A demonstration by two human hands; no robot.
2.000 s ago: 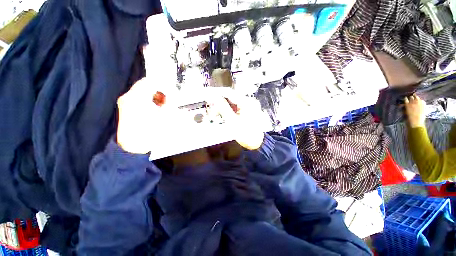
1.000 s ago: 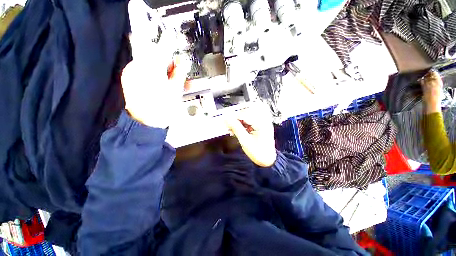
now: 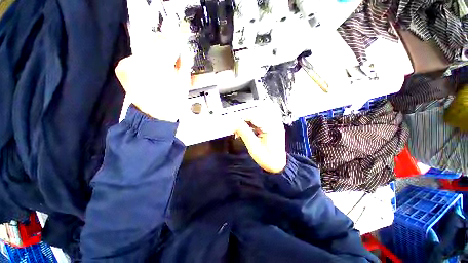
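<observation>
The overlock machine [image 3: 272, 36] stands in front of me, its top cut off by the frame's upper edge. An opening shows in its pale front plate [image 3: 238, 97]. My left hand [image 3: 154, 82] is at the left of the needle area, overexposed, with its fingertips washed out against the machine. My right hand [image 3: 264, 144] is at the machine's lower front edge, fingers bent near the plate; I cannot make out anything in it. A dark navy garment [image 3: 41, 102] hangs in a large heap on the left.
A thin tool [image 3: 314, 74] lies on the white table right of the machine. Striped fabric [image 3: 354, 149] is piled in a blue crate on the right. Another blue crate [image 3: 423, 210] stands on the floor. A person's yellow sleeve [image 3: 458, 110] shows at the right edge.
The view has moved closer to the machine. My left hand has shifted toward the needle area, and my right hand has moved lower at the front edge. The other person's hand has left view.
</observation>
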